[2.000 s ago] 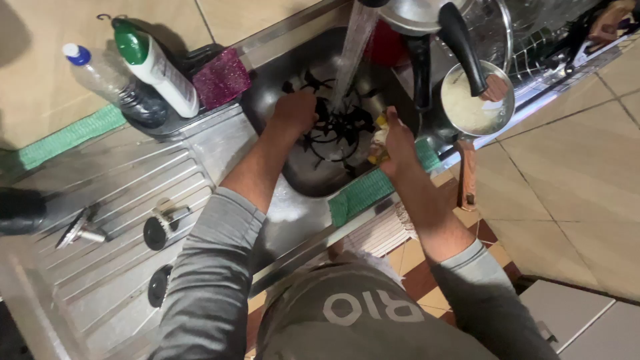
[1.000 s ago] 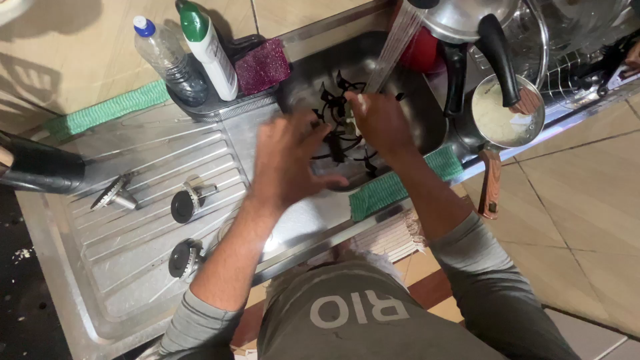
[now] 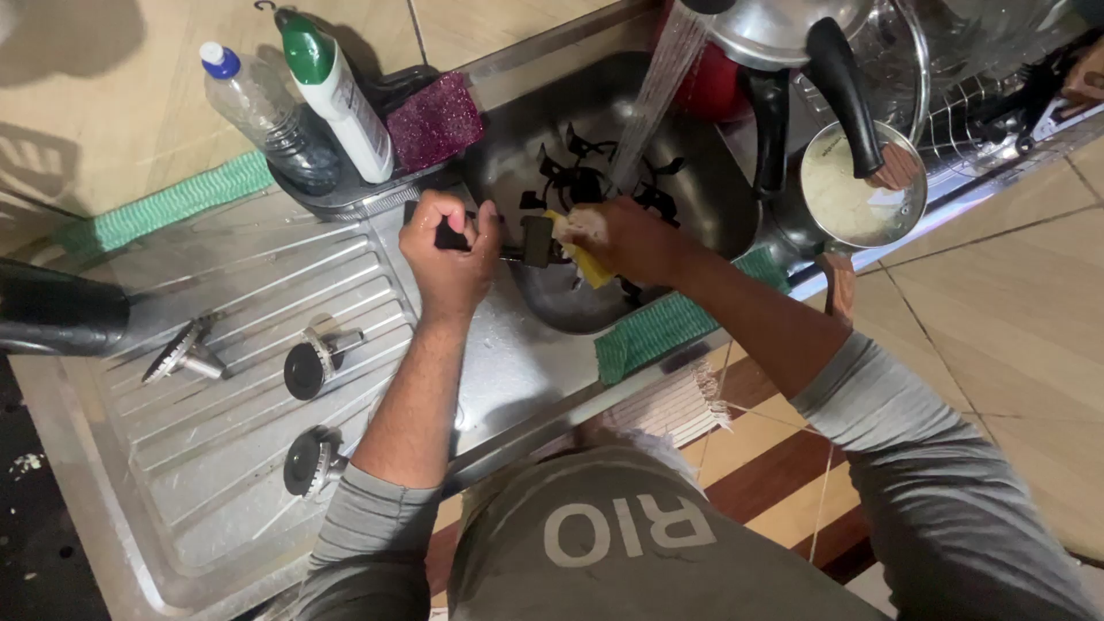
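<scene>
My left hand point(image 3: 450, 250) grips one end of a black metal piece point(image 3: 536, 241), likely a stove grate, over the sink's left edge. My right hand point(image 3: 621, 237) holds a yellow sponge point(image 3: 590, 266) against or close beside its other end; suds cover the fingers. Below the running water point(image 3: 651, 95), more black stove grates point(image 3: 580, 177) lie in the steel sink basin point(image 3: 720, 185). Three burner parts rest on the ribbed drainboard: one at the left point(image 3: 185, 352), one in the middle point(image 3: 309, 366) and one nearer the body point(image 3: 309, 461).
Behind the drainboard stand a clear plastic bottle point(image 3: 259, 112), a white bottle with a green cap point(image 3: 345, 112) and a magenta sponge point(image 3: 438, 121). A pressure cooker point(image 3: 776, 34) and a pot of whitish liquid point(image 3: 849, 203) are at the right. Green cloth point(image 3: 664, 323) lines the sink's front edge.
My left hand, empty and blurred one second ago, now grips a black metal piece at the sink's left edge. The yellow sponge shows in my right hand beside that piece.
</scene>
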